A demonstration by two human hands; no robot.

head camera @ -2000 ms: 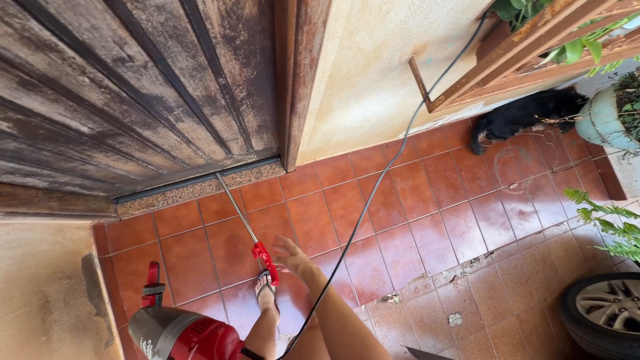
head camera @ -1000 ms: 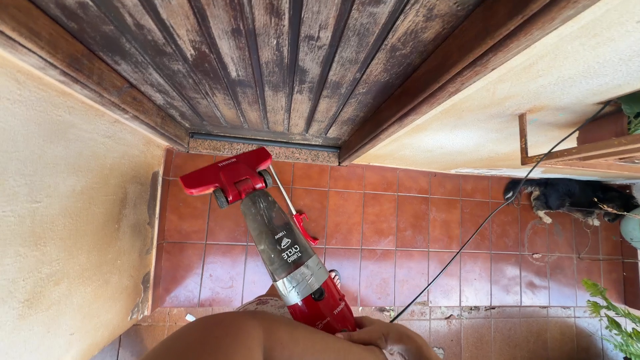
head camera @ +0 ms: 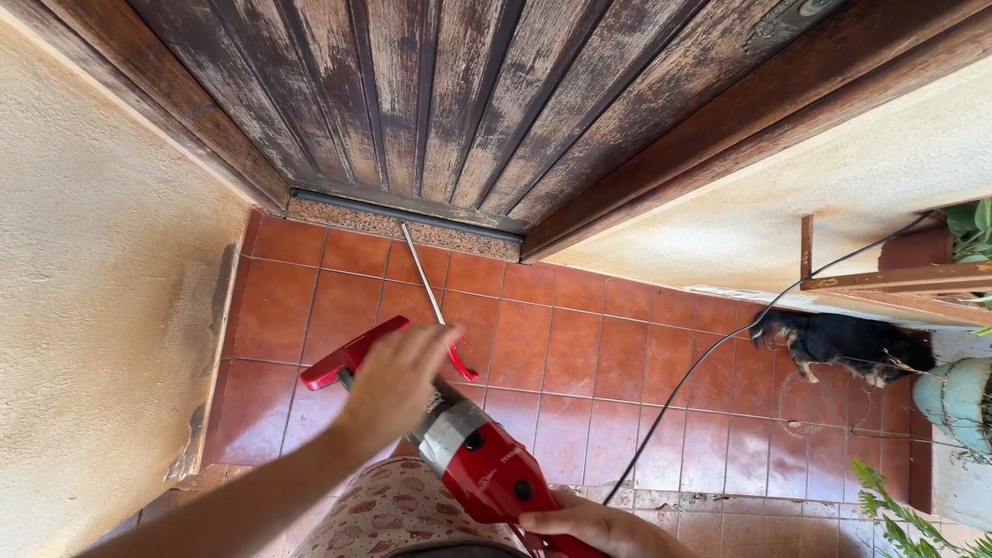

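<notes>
A red and grey stick vacuum cleaner (head camera: 496, 465) lies slantwise across the lower middle of the view, its red floor head (head camera: 349, 358) at the upper left. My left hand (head camera: 399, 376) is over the neck of the vacuum near the floor head, covering part of it; its grip underneath is hidden. My right hand (head camera: 593, 527) holds the red handle end at the bottom. Beyond the left hand, a thin metal tube (head camera: 423, 273) with a red handle (head camera: 462, 363) lies on the tiles, its tip at the granite door sill (head camera: 465, 239).
A worn wooden door (head camera: 403, 101) stands ahead, between plastered walls. A black cord (head camera: 682, 378) runs across the red tiled floor (head camera: 577, 353) to the right. A black dog (head camera: 845, 341) lies by the right wall, near a pale plant pot (head camera: 957, 399) and a rusty metal frame (head camera: 899, 277).
The vacuum's floor head has turned and moved lower in view. My left hand has come onto its neck. Two seconds ago, one hand was near the red handle of the metal tube.
</notes>
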